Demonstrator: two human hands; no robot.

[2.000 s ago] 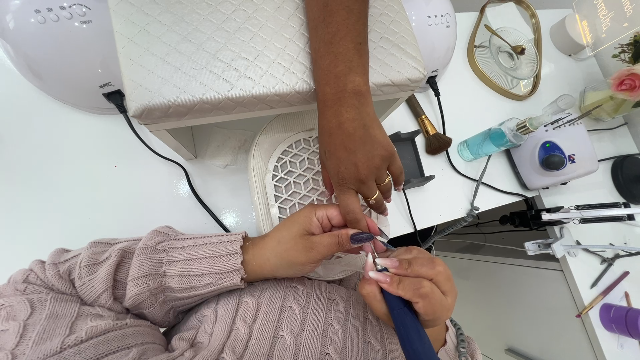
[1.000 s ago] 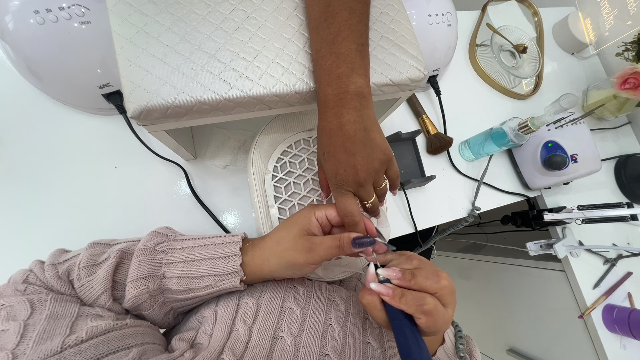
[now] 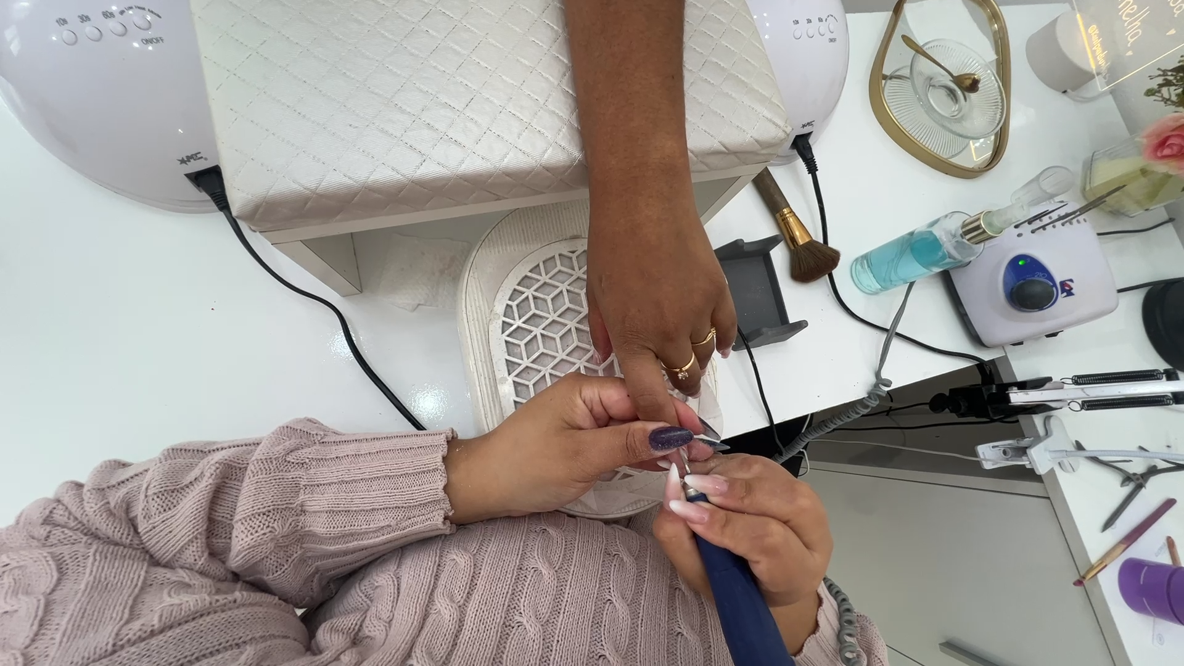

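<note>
My left hand (image 3: 573, 444), with a dark glittery thumbnail, is closed around a fingertip of another person's hand (image 3: 652, 287). That hand wears gold rings and reaches down from the top, over a dust collector with a hexagon-pattern grille (image 3: 546, 314). In my right hand (image 3: 758, 527) is the dark blue handpiece of an electric nail drill (image 3: 735, 592), held near its tip like a pen. Its metal bit lies at the held finger's nail; the exact contact is hidden by my fingers. A coiled grey cord (image 3: 844, 620) runs by my right wrist.
A quilted white armrest (image 3: 398, 102) stands between two nail lamps (image 3: 102, 102). To the right are a grey holder (image 3: 758, 291), a makeup-type brush (image 3: 800, 240), a blue-liquid bottle (image 3: 911, 254), the drill's control unit (image 3: 1036, 277), a gold-rimmed tray (image 3: 883, 120) and a purple container (image 3: 1152, 587). Black cables cross the table.
My right hand and the handpiece have shifted slightly at the held fingertip. My left hand keeps its hold, and the other person's hand stays nearly in place.
</note>
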